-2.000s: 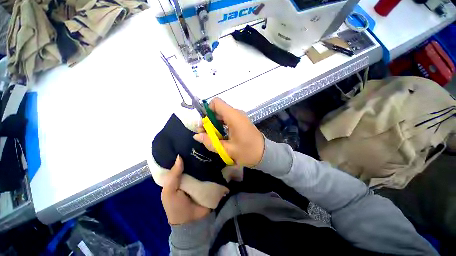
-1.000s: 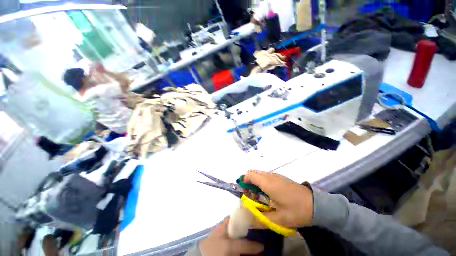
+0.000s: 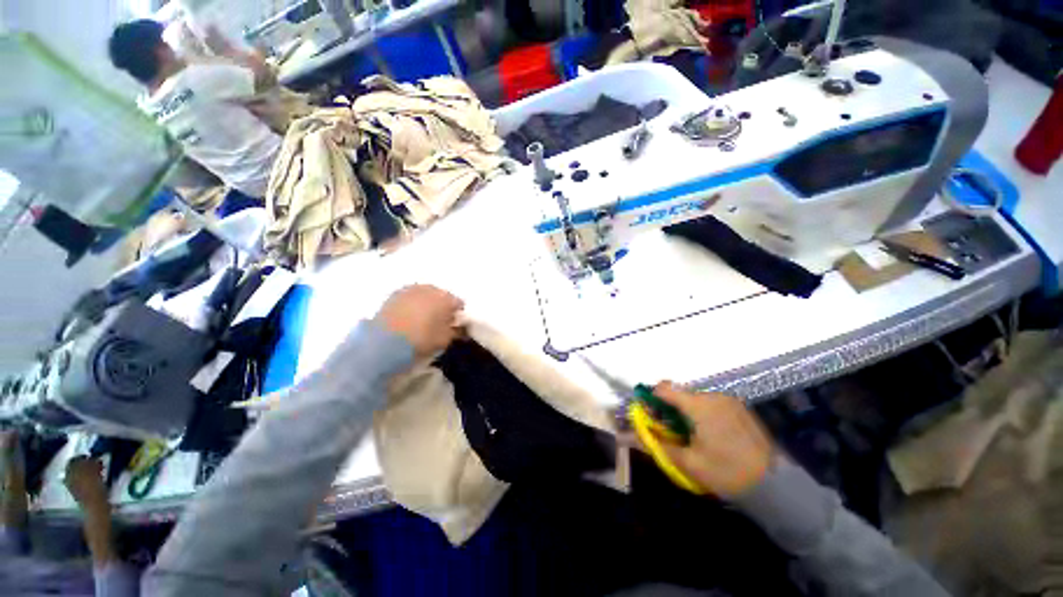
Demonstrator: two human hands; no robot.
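A beige garment panel (image 3: 431,449) with a black patch (image 3: 513,414) on it hangs over the table's front edge. My left hand (image 3: 422,318) grips the panel's upper end above the white table. My right hand (image 3: 720,441) holds scissors (image 3: 664,432) with a yellow and a green handle loop. The blades point up and left beside the panel's right part and look blurred. The panel's lower right part runs into dark cloth, so its end is hard to tell.
The white sewing machine (image 3: 746,163) stands behind, with a loose black strip (image 3: 746,257) by its head. A beige panel stack (image 3: 373,163) lies at the back left. Black pieces (image 3: 239,350) lie at the left. A person (image 3: 216,111) is beyond the stack; another person's hand (image 3: 88,484) shows lower left.
My left hand has moved up and left over the table, and the panel is now spread out beneath it. My right hand still holds the scissors, now further right. The view has shifted.
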